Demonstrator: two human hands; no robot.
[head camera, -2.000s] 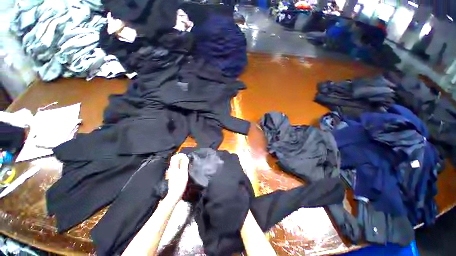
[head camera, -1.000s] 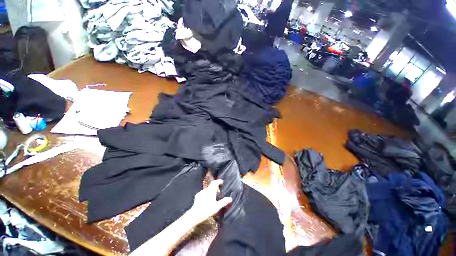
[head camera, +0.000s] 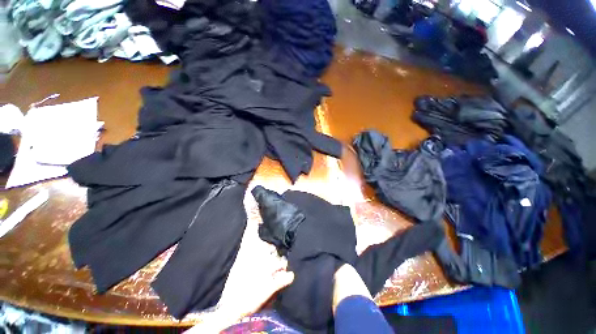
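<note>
A black garment (head camera: 323, 228) lies bunched at the table's near edge, with shiny wrinkled lining (head camera: 280, 218) showing at its left and a sleeve (head camera: 405, 251) stretched to the right. My left hand (head camera: 264, 279) is at the garment's lower left side, its fingers at the cloth's edge; whether they pinch it is unclear. My right hand (head camera: 342, 274) is mostly hidden in or behind the black cloth; only the wrist and dark blue sleeve show clearly. More black garments (head camera: 196, 150) lie spread over the table at the left and middle.
A dark grey garment (head camera: 408, 182) and navy garments (head camera: 496, 196) lie at right, with a dark stack behind. White paper (head camera: 59, 140) is at left. Pale grey-green pieces (head camera: 85, 29) are heaped far left. A blue bin or bag (head camera: 464, 312) is below the table's right edge.
The shiny lining, stretched up by my left hand a second ago, now lies folded on the garment. My left hand has moved down the garment's side. My right wrist has come into view. The camera view shifted.
</note>
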